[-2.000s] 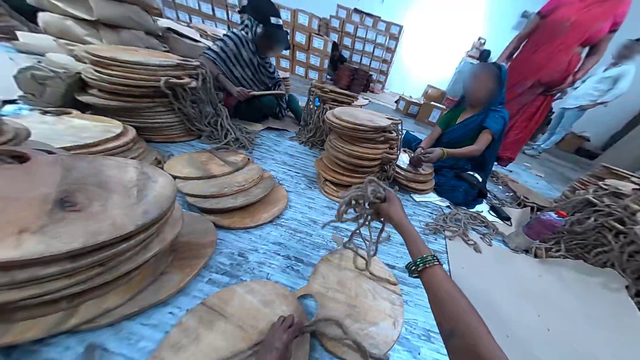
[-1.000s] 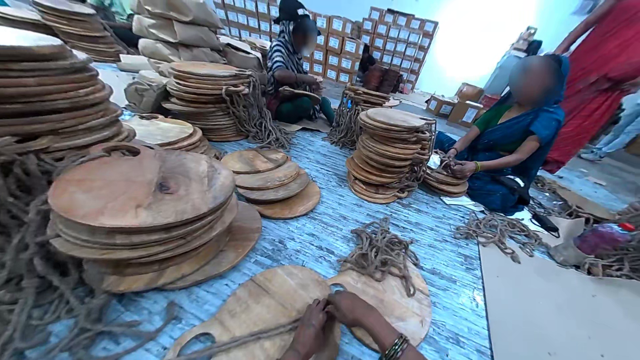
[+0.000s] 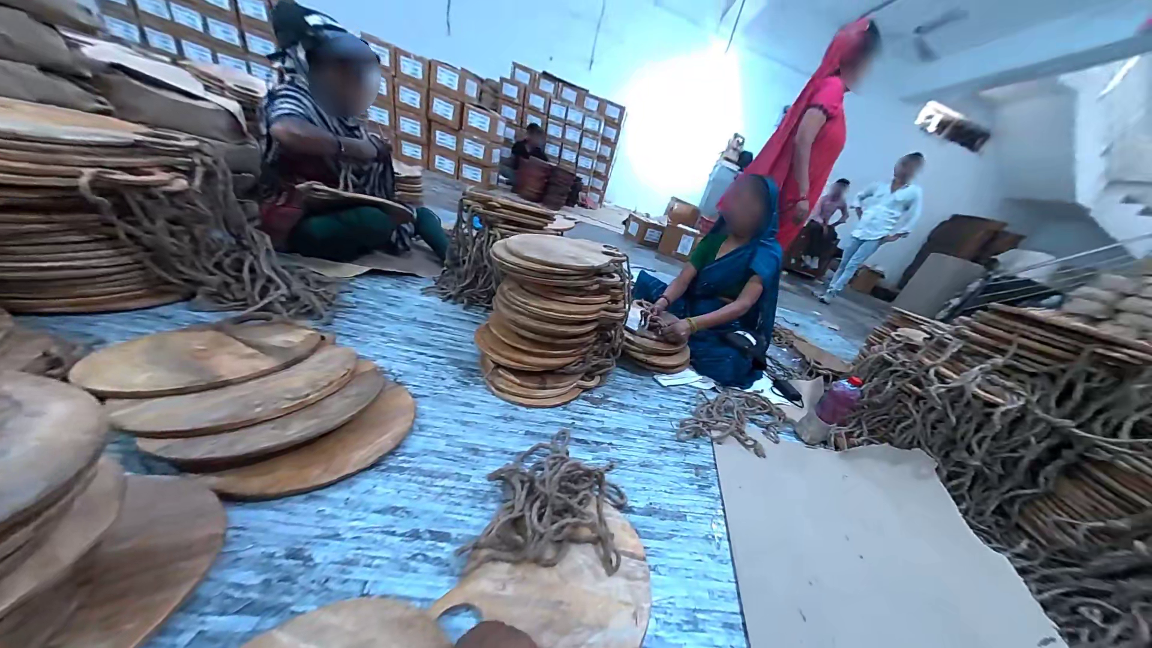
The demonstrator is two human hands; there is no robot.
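A round wooden board (image 3: 576, 594) with a hole near its edge lies on the floor at the bottom centre, a loose tangle of jute rope (image 3: 549, 508) on its far part. The top of another wooden board (image 3: 360, 625) shows to its left, cut off by the lower edge. Just below the hole, a small brown rounded patch looks like part of one of my hands; which hand, and what its fingers do, cannot be told. The rest of my hands is out of view.
Stacked round boards (image 3: 549, 315) stand ahead, with more stacks (image 3: 261, 405) at left. Cardboard sheet (image 3: 864, 540) covers the floor at right, beside a large rope heap (image 3: 981, 441) and a bottle (image 3: 839, 400). A seated person (image 3: 729, 288) handles rope; another person (image 3: 333, 162) holds a board.
The rope bundle, held up in my right hand two seconds ago, lies on the board. Both hands, together at the boards one second ago, have almost left the view, which has tilted up.
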